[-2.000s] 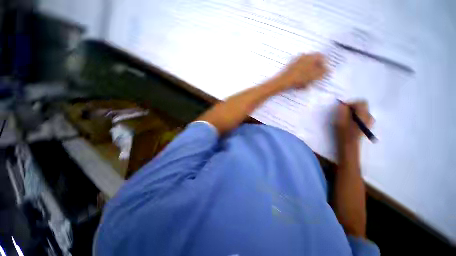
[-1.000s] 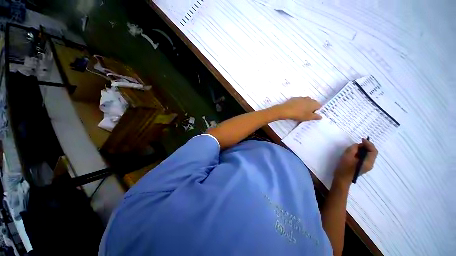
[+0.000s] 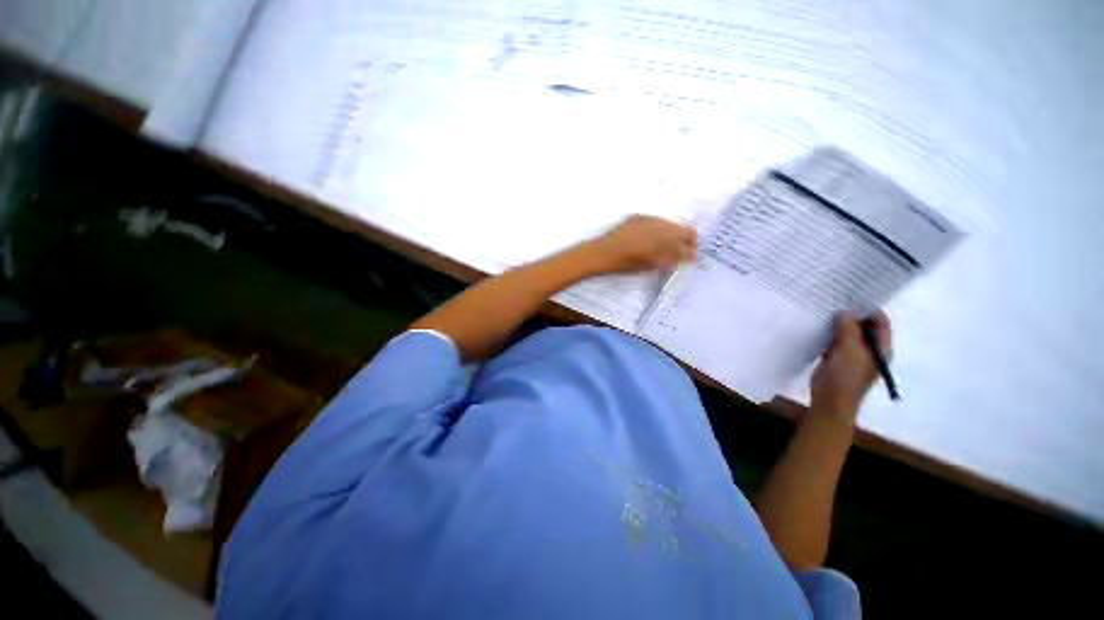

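Note:
The order sheet (image 3: 775, 285), a white page with a printed grid and a dark header bar, lies tilted over the marker paper (image 3: 460, 158) at the table's near edge. My left hand (image 3: 654, 245) is at the sheet's left edge, fingers curled; whether it grips the edge is unclear. My right hand (image 3: 850, 363) holds a black pen (image 3: 880, 361) at the sheet's lower right edge, the pen's lower end pointing down and right. The marker paper covers the table, its thin printed lines blurred.
The brown table edge (image 3: 339, 216) runs from upper left to lower right. A raised paper fold (image 3: 218, 85) crosses the table at upper left. Below are a dark green floor, a cardboard box (image 3: 260, 406) and crumpled white paper (image 3: 179, 466).
The view has swung left along the table, and the fold has come into view. The order sheet's header end shows more fully. My right hand still holds the pen, now pointing down and right.

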